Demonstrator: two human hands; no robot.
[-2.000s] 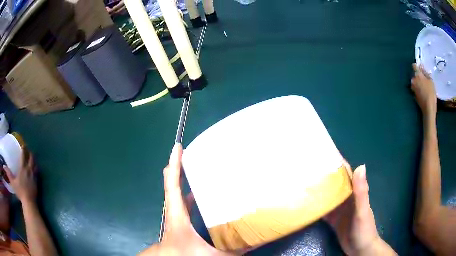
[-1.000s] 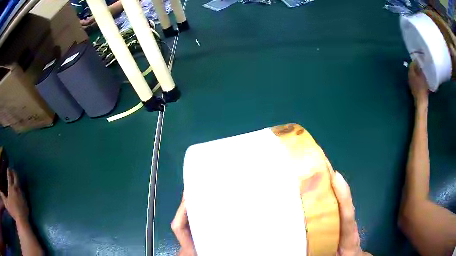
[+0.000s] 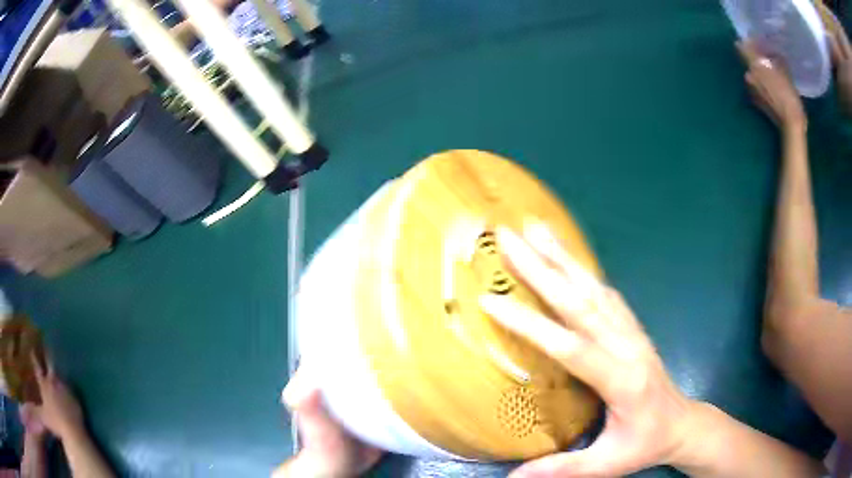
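A diffuser unit (image 3: pixel 425 317) with a white body and a yellow-brown wood-grain base is held tilted above the green mat, its underside turned towards me. The underside shows partly covered vent slots, a dark hole and a round cluster of small holes. My left hand (image 3: pixel 327 434) holds the white body at its lower left edge, mostly hidden by it. My right hand (image 3: pixel 598 350) lies spread over the base underside, fingers across the slots and thumb at the lower edge. The picture is slightly blurred.
Cream padded tubes (image 3: pixel 210 89) with black ends and a pale strip (image 3: pixel 295 280) stand ahead-left. Grey cylinders (image 3: pixel 163 168) and cardboard boxes (image 3: pixel 47 224) are at the left. Another person's hand holds a white part (image 3: pixel 789 42) at the upper right; others hold a wood-grain piece (image 3: pixel 19 359) at the left.
The unit has turned from its side so that its base underside faces me. My right hand has moved from the base's side onto the underside. The co-workers' parts have also turned.
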